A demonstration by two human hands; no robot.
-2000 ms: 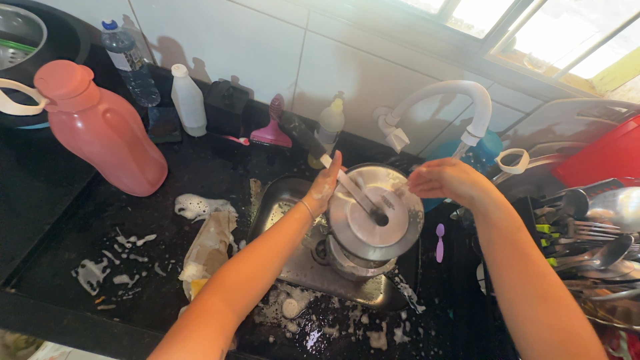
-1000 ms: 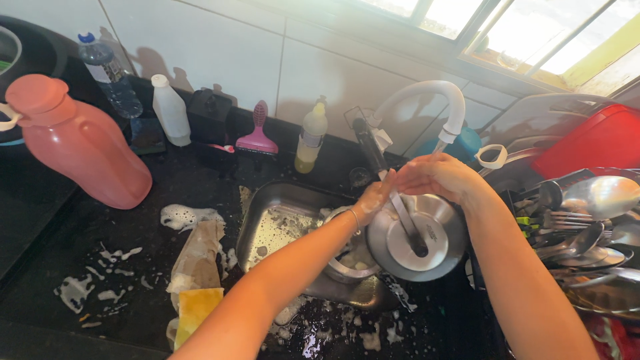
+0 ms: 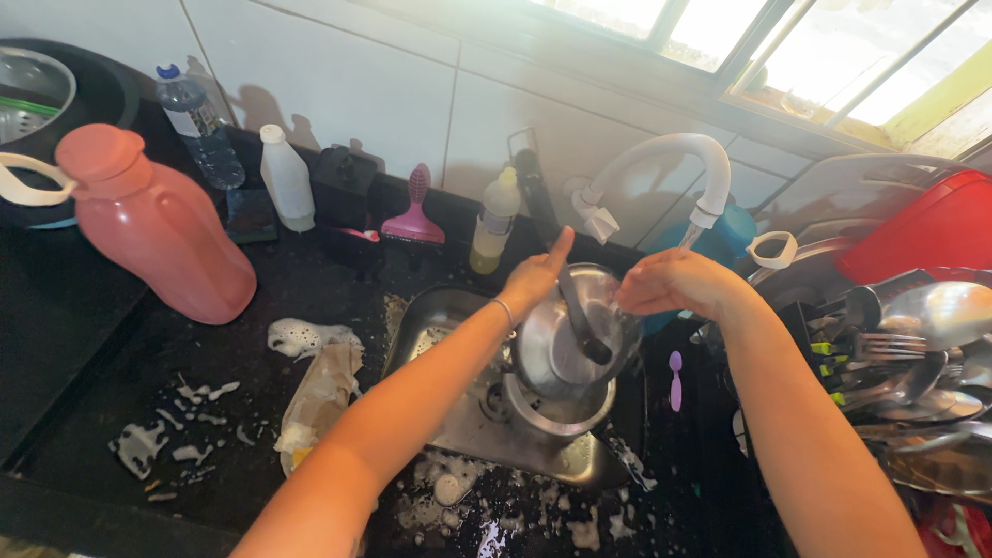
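Note:
My left hand (image 3: 538, 280) is at the left edge of a metal pressure-cooker lid (image 3: 559, 341), thumb up beside its long black handle; its fingers are partly hidden and it seems to hold the lid. The lid is tilted above a metal pot (image 3: 570, 422) in the steel sink (image 3: 535, 457). Under the white curved faucet (image 3: 713, 186), water runs onto my right hand (image 3: 666, 285), which is held with its fingers together by the lid's right side and grips nothing visible.
Behind the sink stand a dish-soap bottle (image 3: 494, 221), a pink brush (image 3: 416, 209) and a white bottle (image 3: 287, 178). Left are a salmon-coloured jug (image 3: 159, 229) and a soapy cloth (image 3: 322, 395). Right are a purple spoon (image 3: 676, 380), a cutlery rack (image 3: 914, 372) and a red container (image 3: 922, 225).
The lid has turned and tilted, its handle now pointing down to the right. My right hand has moved away from my left hand, to beneath the faucet's stream.

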